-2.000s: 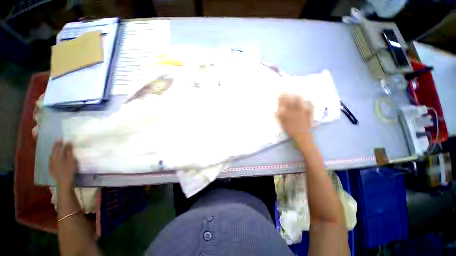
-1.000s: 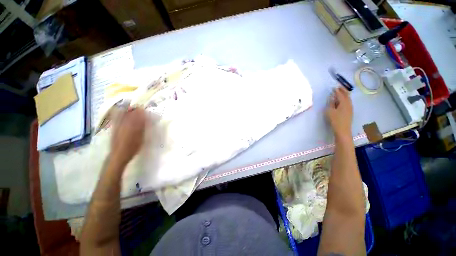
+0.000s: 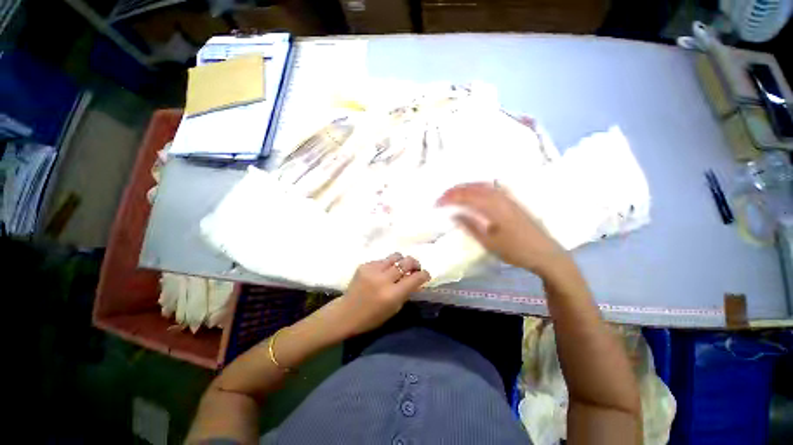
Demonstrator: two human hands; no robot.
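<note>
The cream floral dress (image 3: 287, 226) lies spread and bunched across the middle of the table, very bright, with folds and darker print in its upper part. My left hand (image 3: 391, 280) is at its near edge with fingers closed on the cloth. My right hand (image 3: 487, 217) is over the cloth to the right of my left hand, slightly blurred, fingers curled; whether it grips cloth is unclear. The small dark thread snips (image 3: 719, 196) lie on the table at the right, away from both hands.
A clipboard with papers (image 3: 230, 130) and a yellow pad (image 3: 226, 84) are at back left. A phone (image 3: 770, 97) on boxes and a tape roll (image 3: 753, 217) are at right. A red crate (image 3: 130, 226) is below left. A measuring tape (image 3: 522, 300) runs along the near edge.
My right hand has moved from beside the snips back over the dress. My left hand has moved to the dress's near edge at the middle. The camera view has turned and shifted.
</note>
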